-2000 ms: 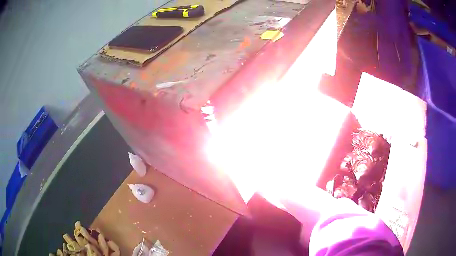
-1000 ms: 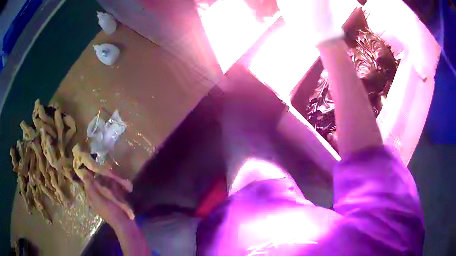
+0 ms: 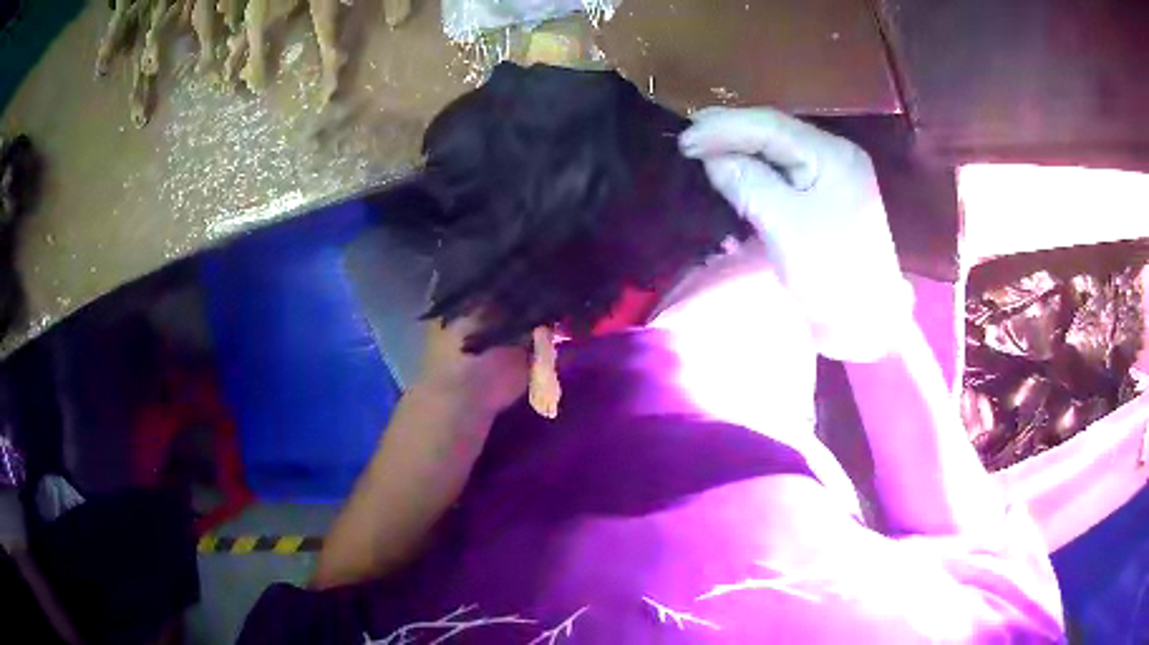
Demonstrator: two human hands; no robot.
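Observation:
A mass of dark doll hair (image 3: 554, 189) is held up in front of my lap, at the bench edge. A tan doll limb (image 3: 544, 378) sticks out below it. My left hand (image 3: 473, 359) is bare and mostly hidden behind the hair; the limb projects beside its wrist. My right hand (image 3: 800, 214), in a white glove, has its fingertips closed at the hair's right edge. The doll's head and most of its body are hidden. Tan doll bodies (image 3: 252, 44) lie heaped on the bench at the top left, cut off by the frame.
A crinkled clear plastic bag (image 3: 523, 15) lies beyond the hair. A carton (image 3: 1084, 202) with dark, shiny contents stands at right. A blue bin (image 3: 284, 378), something red (image 3: 189, 441) and yellow-black floor tape (image 3: 258, 544) are below left. Part of another person (image 3: 114, 554) shows at lower left.
The view has swung down and left. My right hand has left the carton and is now at the dark hair. My left hand and the doll body have come from the heap to my lap.

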